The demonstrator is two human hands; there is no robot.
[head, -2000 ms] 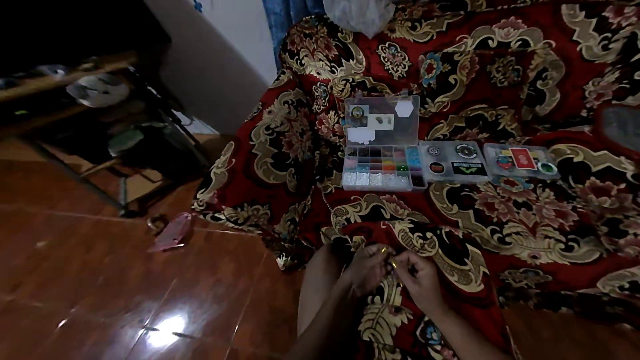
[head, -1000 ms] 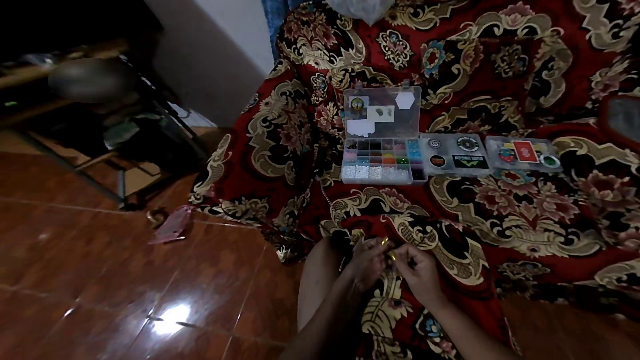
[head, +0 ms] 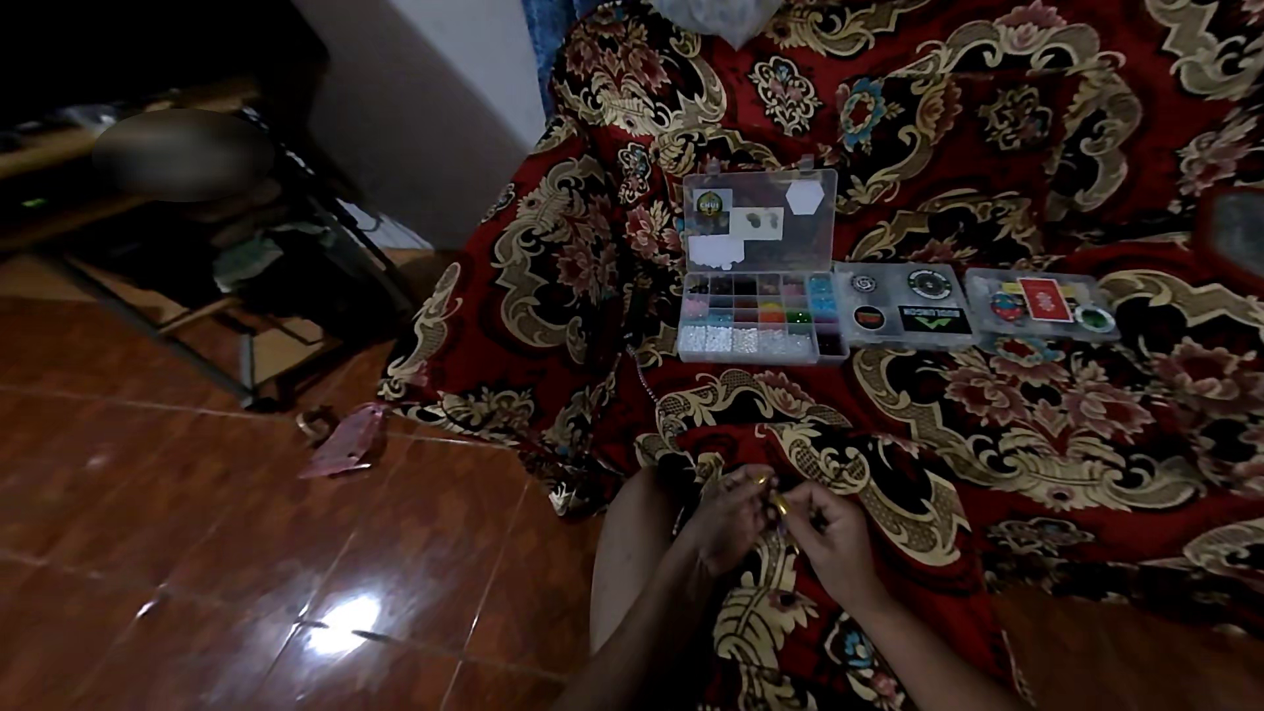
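Note:
My left hand (head: 731, 518) and my right hand (head: 828, 533) are close together above the patterned cloth over my lap, fingertips nearly touching. Both have their fingers bent inward; yellow shows at the fingertips, and whatever is pinched there is too small to make out. Beyond them on the covered sofa stands an open clear plastic compartment box (head: 750, 357), its sections filled with beads of several colours. Its raised lid (head: 805, 242) bears stickers and paper pieces. A beaded strand (head: 642, 375) lies on the cover to the left of my hands.
Two closed plastic cases with stickers, one in the middle (head: 889, 301) and one at the right (head: 1076, 296), lie beside the bead box. A pink plastic bag (head: 346, 441) is on the tiled floor, near a metal-framed stand (head: 163, 331). A pale bag (head: 721, 18) rests at the top.

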